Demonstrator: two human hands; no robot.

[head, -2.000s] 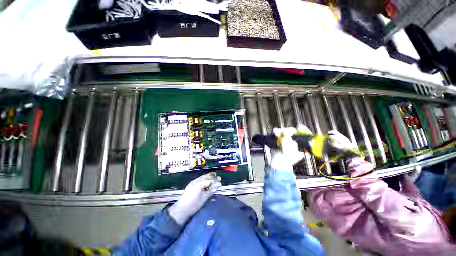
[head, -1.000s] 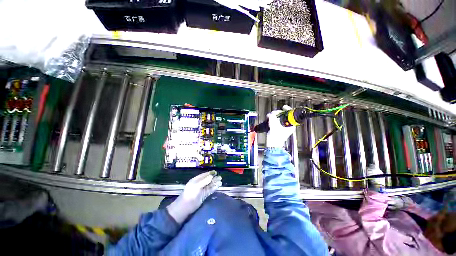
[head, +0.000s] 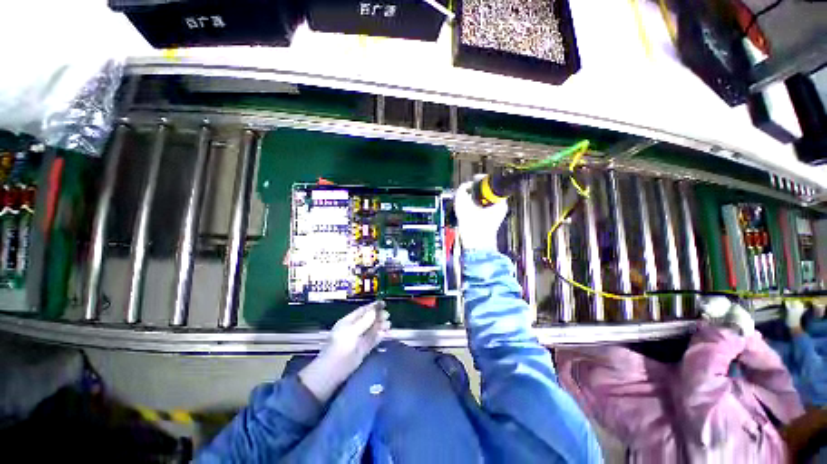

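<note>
A shallow metal housing with a green circuit board [head: 367,243] lies on the dark green carrier board [head: 358,161] in front of me. White component rows are on its left half and small yellow-black blocks down its middle. My gloved right hand [head: 481,217] is closed around the electric screwdriver [head: 494,188] at the housing's upper right edge; its tip is hidden by the hand. My gloved left hand [head: 358,333] is at the carrier's front edge, just below the housing, fingertips together. Whether a small screw is pinched in them cannot be told.
Steel rollers [head: 190,227] run either side. A yellow-green cable [head: 589,288] curls at right. A bin of small pieces [head: 515,36] and black bins [head: 204,23] stand on the white shelf [head: 381,62]. Other units lie at both ends. A person's pink sleeves [head: 707,372] are at right.
My right hand has moved left with the screwdriver, onto the housing's right edge. My left hand has moved slightly up toward the housing's front edge. The pink-sleeved person's hands have moved right.
</note>
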